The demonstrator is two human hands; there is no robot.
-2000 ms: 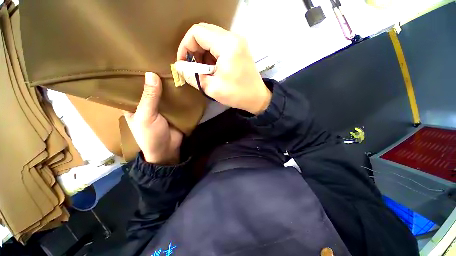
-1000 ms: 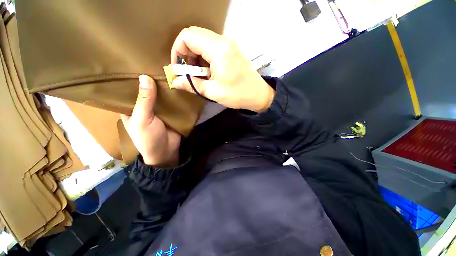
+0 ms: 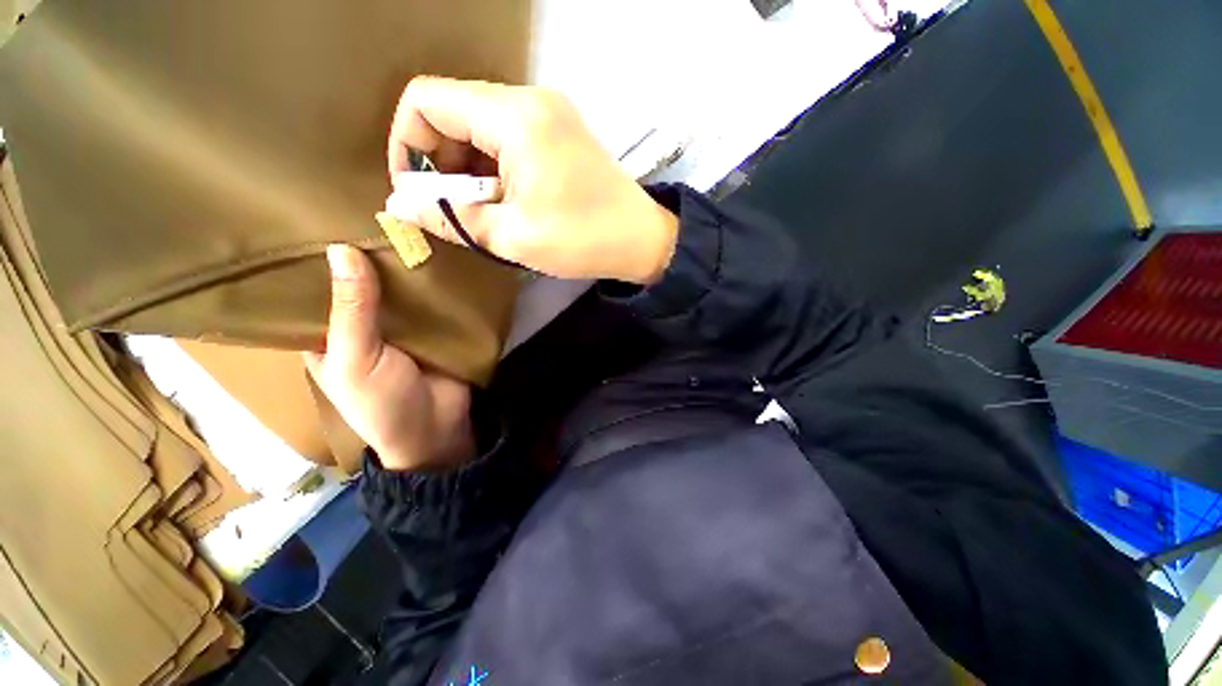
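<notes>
A large tan-brown bag panel (image 3: 255, 121) lies in front of me, with a curved stitched seam. My left hand (image 3: 382, 362) grips its near folded edge, thumb on top just below the seam. My right hand (image 3: 536, 174) holds a small white tool (image 3: 462, 189) between thumb and fingers, with a thin black cord beside it. A small yellow piece (image 3: 405, 241) shows at the right fingertips, over the seam. The tool's tip and any fitting under the fingers are hidden or too small to tell.
Layered tan panels (image 3: 101, 496) are stacked at the left. A white tabletop (image 3: 670, 67) runs behind my right hand. A grey case with a red top (image 3: 1152, 295) stands at the right, above a blue crate (image 3: 1132, 496). Yellow scraps (image 3: 985, 290) lie on the dark floor.
The view has shifted, so hands and panel sit further left and the dark-headed tool is nearly out of the picture. The yellow piece now shows more fully and tilts differently. Both grips are kept.
</notes>
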